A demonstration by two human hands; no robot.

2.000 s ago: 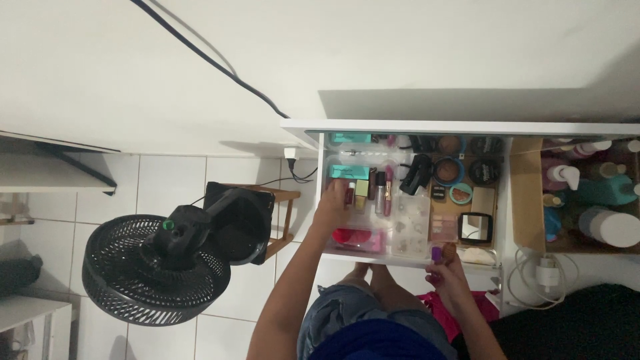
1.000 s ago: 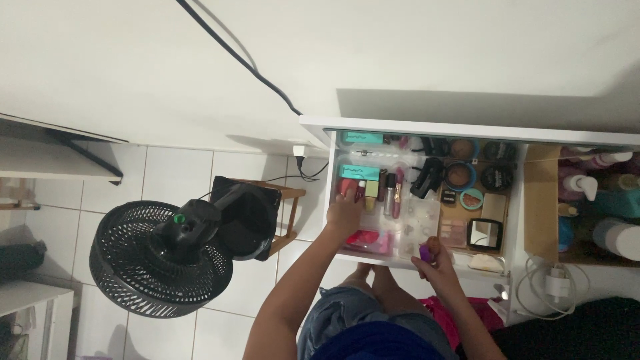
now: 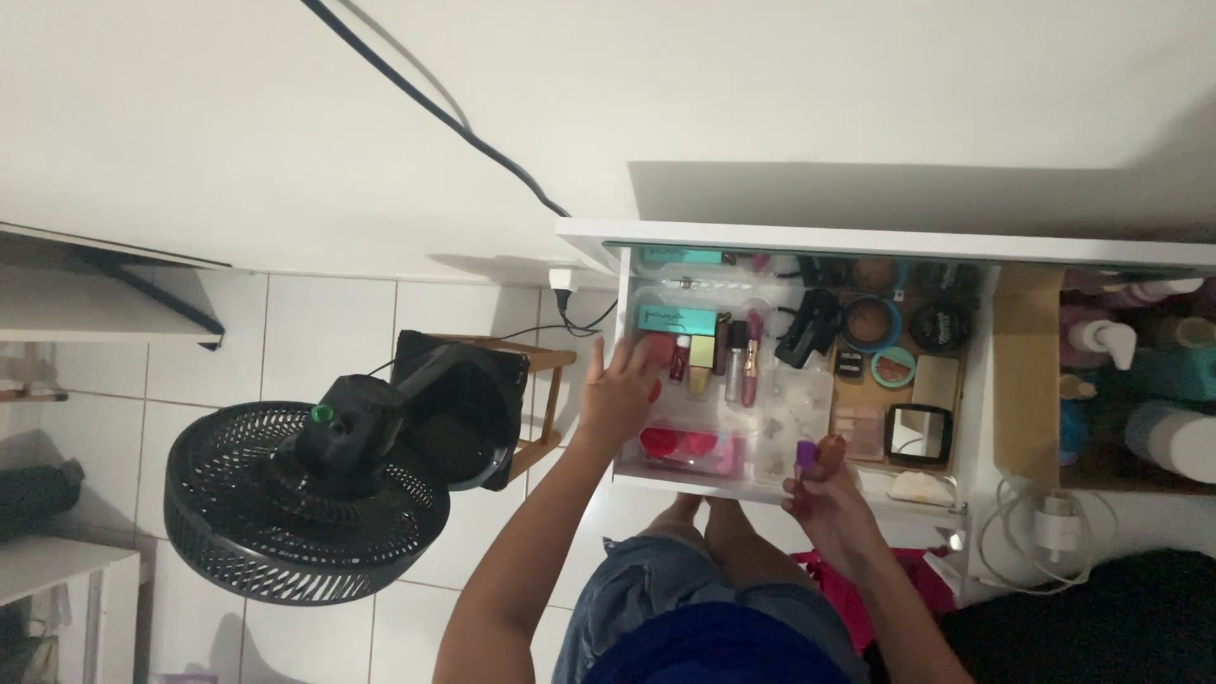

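My left hand reaches over the left side of an open white drawer, its fingers at a red item beside a turquoise box; whether they grip it is unclear. My right hand, over the drawer's front edge, holds a small tube with a purple cap. Between the hands lie a gold-capped bottle, lip gloss tubes and a black hair clip. To the right are round compacts, a small mirror and a palette. A clear pink pouch lies at the front left.
A black fan stands left beside a wooden-legged stool. A cardboard box with pump bottles is at the right, with a white charger and cable before it. A plug sits in the wall.
My left hand has shifted slightly toward the drawer's left edge, its fingers more spread. The right hand still holds the purple-capped tube near the drawer front.
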